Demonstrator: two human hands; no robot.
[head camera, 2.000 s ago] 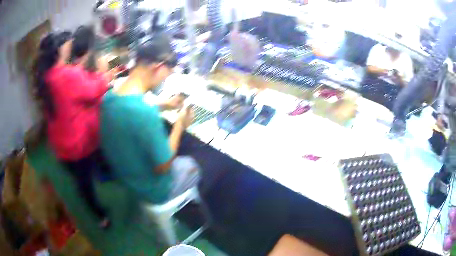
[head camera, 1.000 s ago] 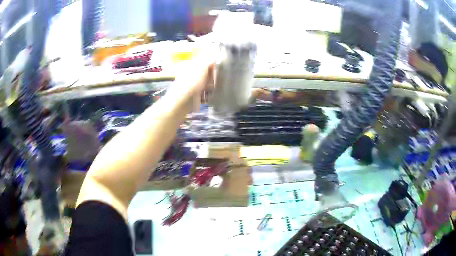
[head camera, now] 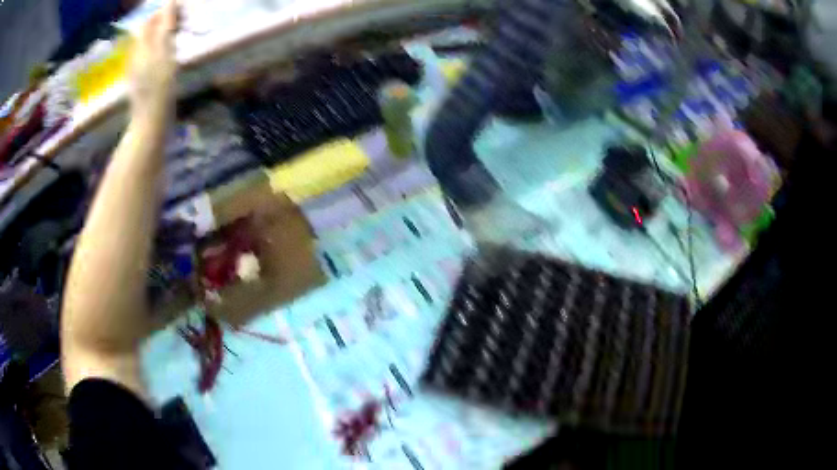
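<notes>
My left arm reaches up the left side of the view, and my left hand [head camera: 156, 48] is at the raised shelf's edge, blurred and cut off by the top edge. I cannot tell whether it holds anything. My right hand is not in view. Nearest on the bench are a divided tray [head camera: 560, 340] full of small dark round parts, at the right, and a small blurred bunch of red leads [head camera: 358, 427] at the front. More red leads [head camera: 211, 353] lie left of it.
A brown cardboard box [head camera: 289, 243] holds red leads with white ends. A yellow item [head camera: 317, 170] lies behind it. A grey ribbed hose [head camera: 459, 138] comes down behind the tray. A dark box with a red light [head camera: 629, 188] and a pink fan [head camera: 730, 179] stand right. The shelf [head camera: 303, 37] crosses the upper left.
The view has swung down and to the right. My left hand has moved to the upper left of the view. The white mug-like thing it held is no longer clearly visible.
</notes>
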